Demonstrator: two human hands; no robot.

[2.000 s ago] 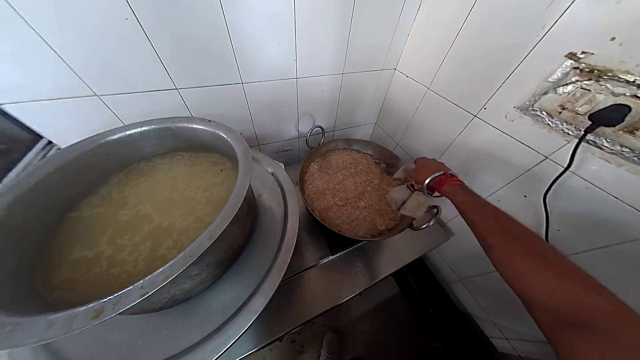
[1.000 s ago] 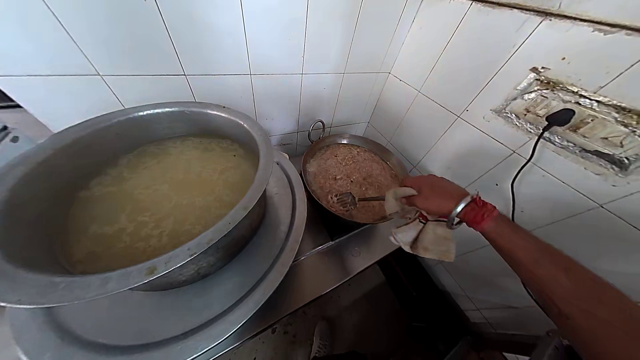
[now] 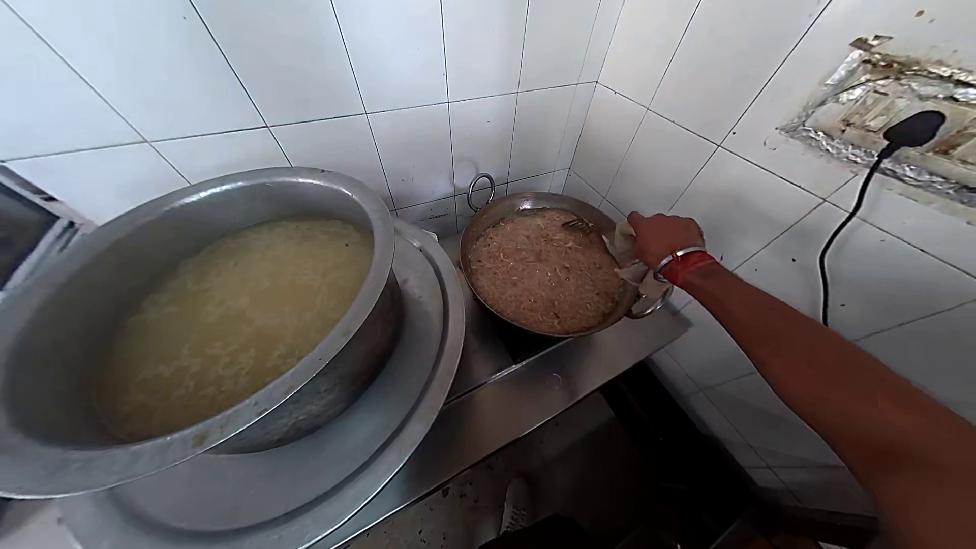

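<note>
My right hand [image 3: 665,242] is closed around a beige cloth [image 3: 627,255] and what appears to be the handle of a slotted metal utensil, mostly hidden by cloth and hand. The utensil's head [image 3: 579,226] shows at the far right part of a metal kadhai [image 3: 526,200]. Frying sliced onions, by their look, bubble in liquid [image 3: 541,274] inside it. One ring handle [image 3: 481,192] stands at the kadhai's far left; the other [image 3: 650,303] lies below my hand. My left hand is out of view.
A large metal pot [image 3: 374,252] of cloudy yellowish liquid with pale grains stands on a wide metal lid or tray [image 3: 438,335] at left. The kadhai sits on a steel stove or counter [image 3: 526,396] against tiled walls. A black plug [image 3: 915,128] and cord hang at right.
The utensil's head has moved from the near part of the kadhai to its far right part. My right hand, still holding the cloth, has moved away from me along the rim.
</note>
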